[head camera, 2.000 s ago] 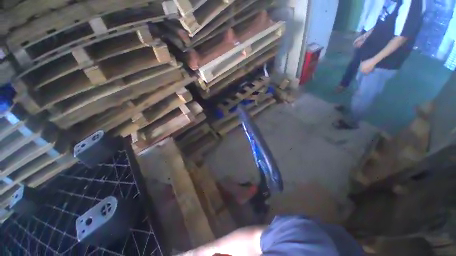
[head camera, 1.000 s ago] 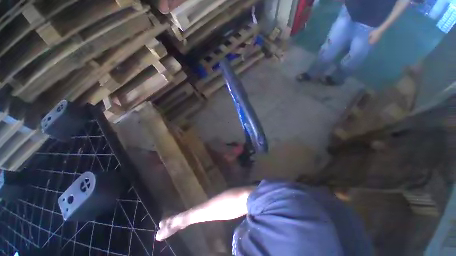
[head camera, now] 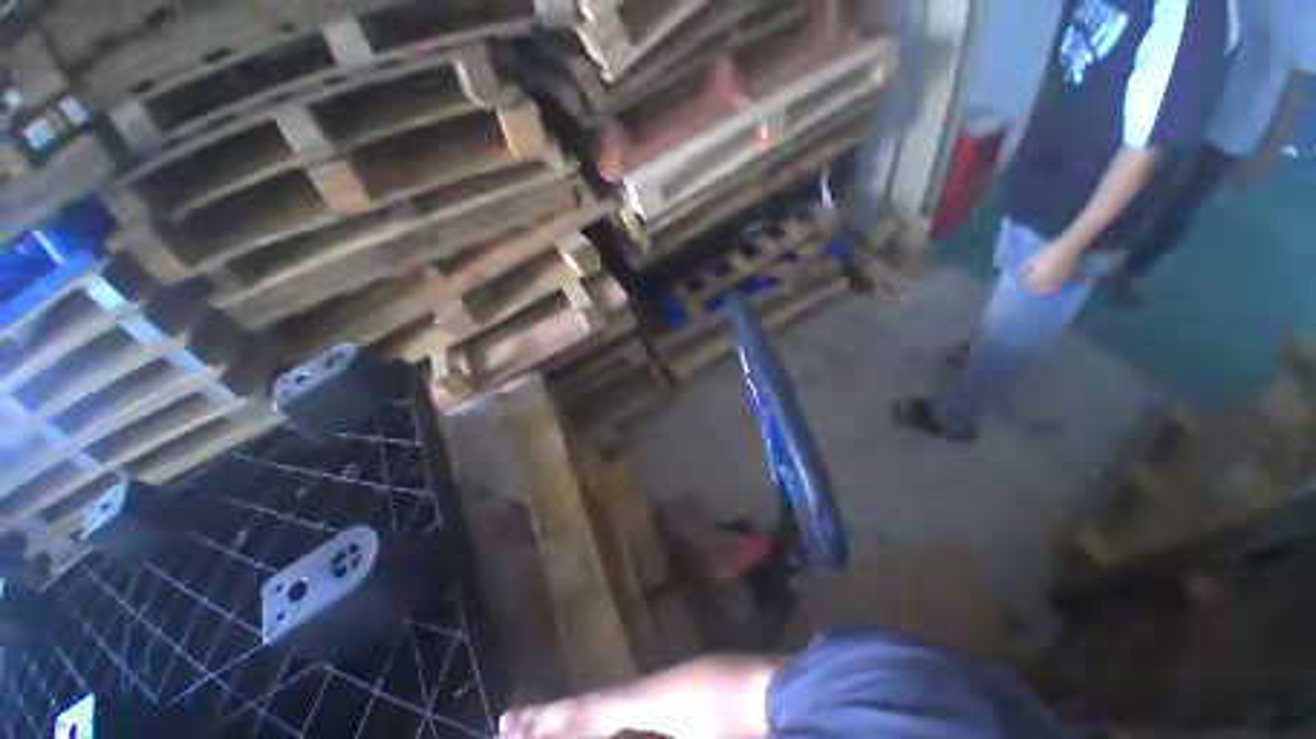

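A black plastic pallet fills the lower left, grid side up, with grey-faced feet with holes standing on it. It lies beside a wooden pallet with pale boards. My right forearm comes in from the bottom, in a dark blue sleeve. My right hand is at the black pallet's right edge, cut off by the picture's lower rim, so its fingers and grip cannot be made out. My left hand is out of the picture.
Tall wooden pallet stacks stand behind. A blue-shafted handle rises right of the pallets. A person stands by the doorway, another partly behind. More wooden pallets are at right. A red object is by the door frame.
Since one second ago, the view has tilted up, and the pallets sit lower and further right in it. My right hand has slid to the lower rim. A second person shows behind the first.
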